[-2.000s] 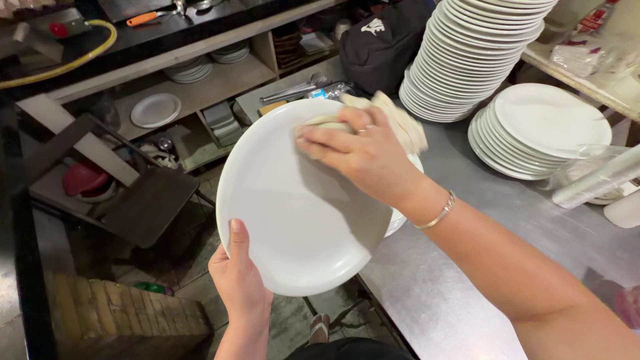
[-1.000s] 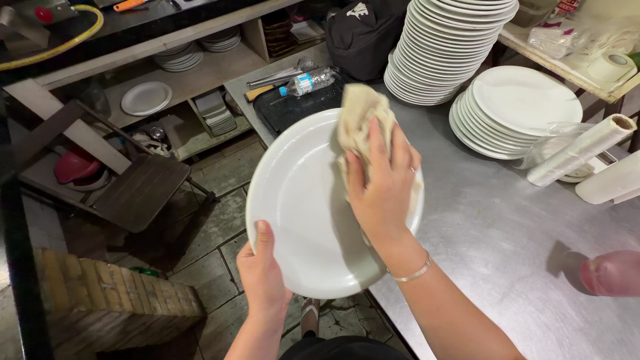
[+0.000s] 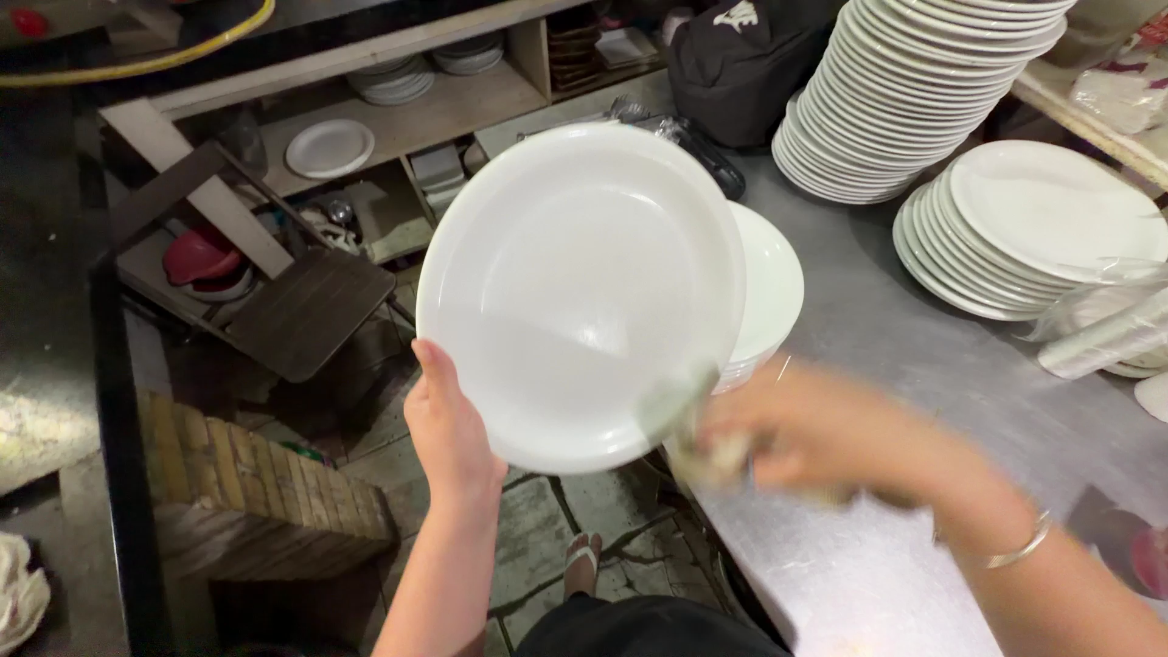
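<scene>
A round white plate (image 3: 584,292) is tilted up in front of me, gripped at its lower left rim by my left hand (image 3: 452,438), thumb on the face. My right hand (image 3: 812,429), blurred by motion, holds a pale cloth (image 3: 716,447) against the plate's lower right edge. Behind that plate, a short stack of white plates (image 3: 771,283) rests on the steel counter, partly hidden.
A tall stack of white plates (image 3: 912,100) and a lower stack (image 3: 1049,219) stand on the steel counter (image 3: 849,274), near a plastic-wrapped roll (image 3: 1109,333). A black bag (image 3: 757,73) lies behind. To the left are a folding chair (image 3: 310,310) and a brick ledge (image 3: 265,484).
My right hand and the cloth have moved from the plate's upper right part down to its lower right edge. My left hand keeps its hold on the rim.
</scene>
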